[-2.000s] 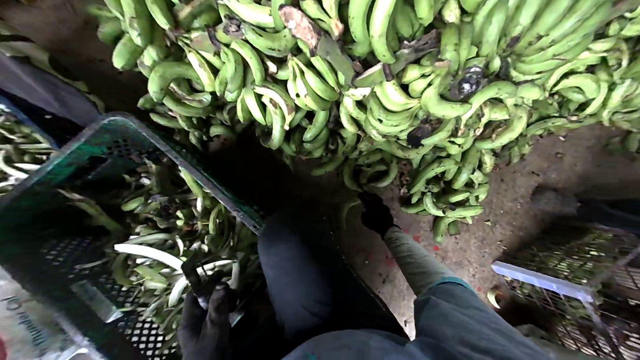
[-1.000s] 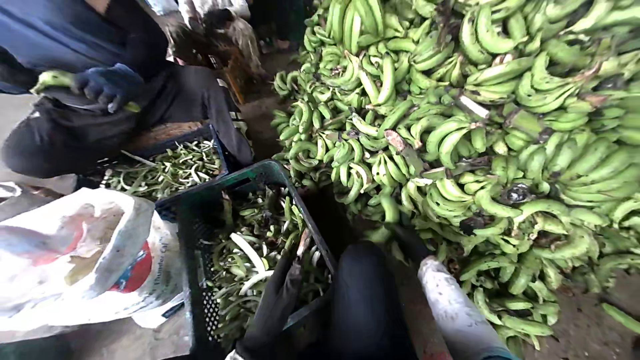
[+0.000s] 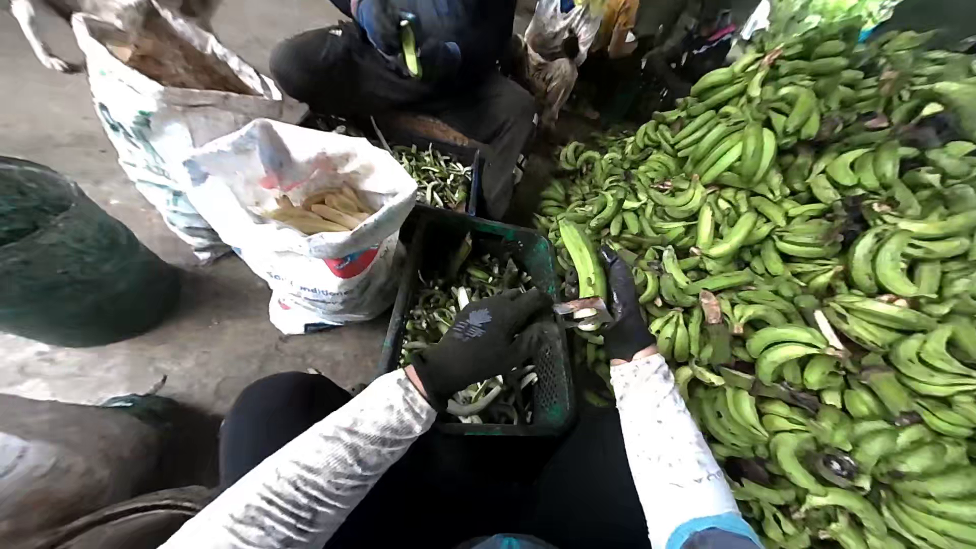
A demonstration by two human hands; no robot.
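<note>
My right hand (image 3: 624, 309), in a black glove, holds a green plantain (image 3: 583, 259) upright by its lower end, beside the crate's right edge. In my left hand (image 3: 488, 335), gloved in black with a print on its back, is a short-bladed knife (image 3: 581, 307); its blade lies across the plantain's lower end, where pale flesh shows. Most of the knife's handle is hidden in the glove. Below my left hand stands a green plastic crate (image 3: 555, 381) with peel strips (image 3: 484, 396) inside. A large heap of green plantains (image 3: 801, 282) lies at the right.
A white sack (image 3: 305, 259) holding peeled plantains stands left of the crate, with another sack (image 3: 145, 145) behind it. A dark green barrel (image 3: 76, 267) is at far left. Opposite, a seated person (image 3: 435, 69) holds a plantain over a second crate (image 3: 474, 183) of peels.
My right hand has come away from the edge of the plantain heap and now holds a plantain beside the crate. My left hand has risen toward it with the knife. The view has swung left.
</note>
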